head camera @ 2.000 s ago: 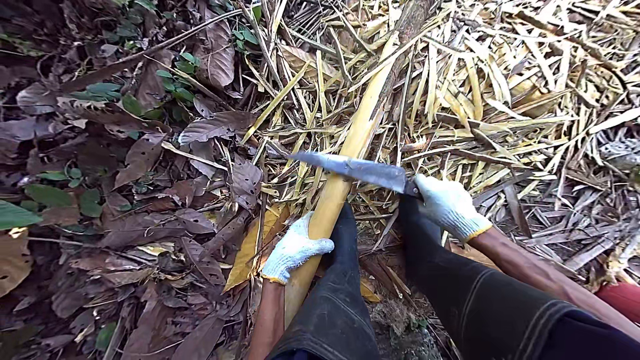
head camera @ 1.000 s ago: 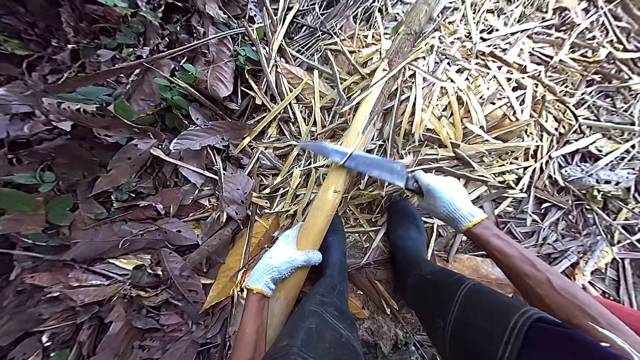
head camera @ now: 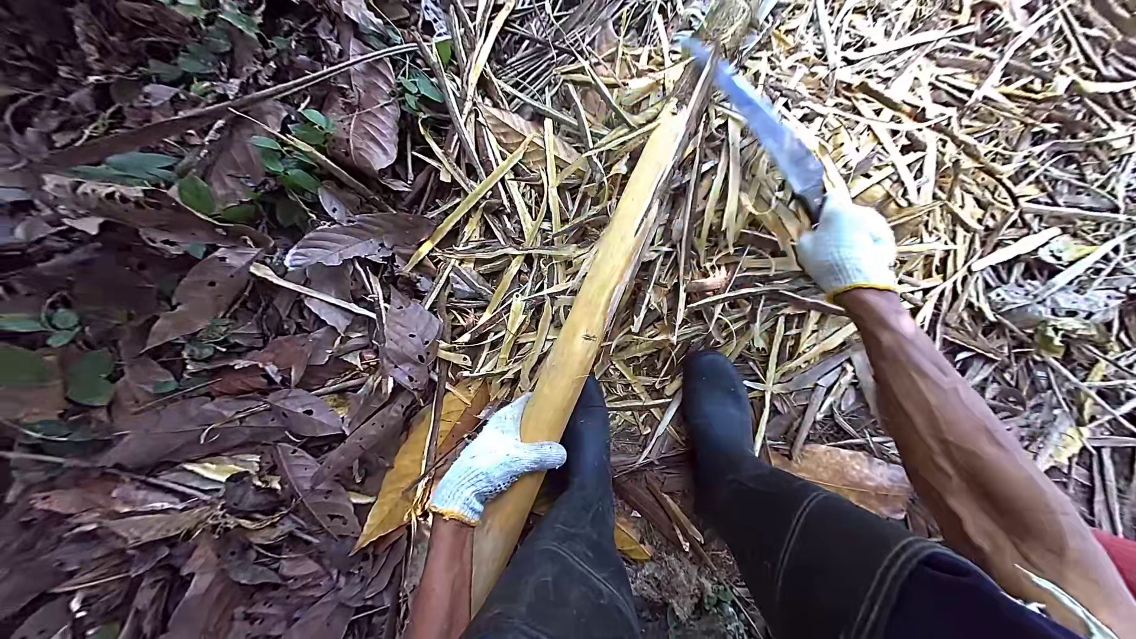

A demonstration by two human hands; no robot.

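A long wooden pole (head camera: 581, 333), pale yellow where its bark is off, slants from between my legs up to the top centre, where rough brown bark shows. My left hand (head camera: 497, 457), in a white knit glove with a yellow cuff, is wrapped around its lower part, thumb across the top. My right hand (head camera: 849, 246), in a matching glove, grips the handle of a machete (head camera: 770, 129), mostly hidden in the fist. The blade is slightly blurred and points up and left, its tip near the barked upper part of the pole. Whether the tip touches the pole, I cannot tell.
Strips of peeled bark (head camera: 914, 115) lie thick around the pole and to the right. Dry brown leaves (head camera: 213, 302) and small green plants (head camera: 297, 164) cover the left side. My dark boots (head camera: 717, 404) stand close by the pole, and a large yellow leaf (head camera: 422, 470) lies beside my left hand.
The machete lay across the middle of the pole earlier; my right hand has moved it forward and its blade now points more steeply away from me. My left hand still holds the pole.
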